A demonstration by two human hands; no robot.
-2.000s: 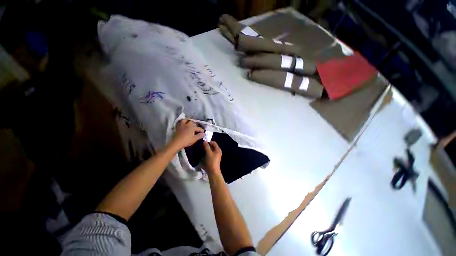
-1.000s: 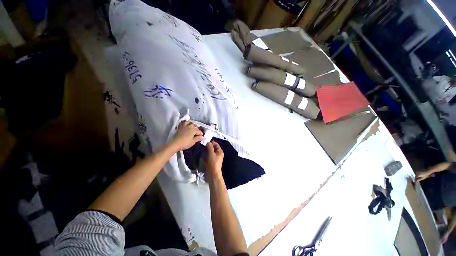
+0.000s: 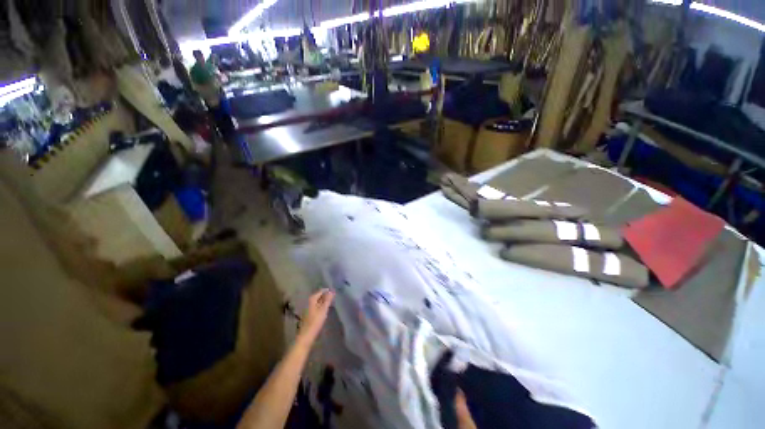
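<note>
The large white woven sack (image 3: 394, 281) with dark handwriting lies along the table's left edge, blurred. Black cloth (image 3: 512, 398) shows from its open mouth at the bottom. A small pale bit, perhaps a ticket (image 3: 456, 364), shows at the mouth's edge. My left hand (image 3: 319, 305) is raised at the sack's left side, away from the mouth; it is blurred and nothing shows in it. My right hand (image 3: 463, 412) is at the black cloth, mostly cut off by the bottom edge, so its grip is hidden.
Olive-brown rolls (image 3: 554, 243) with white bands and a red piece (image 3: 675, 241) lie on brown panels (image 3: 692, 314) on the white table (image 3: 579, 323). A carton (image 3: 268, 335) holding dark cloth (image 3: 197, 318) stands at left. A person (image 3: 204, 77) is far back beside another table (image 3: 289, 138).
The view has tilted up and swung left, so both scissors have left it. My left hand has come off the sack mouth to the left. My right hand remains at the cloth.
</note>
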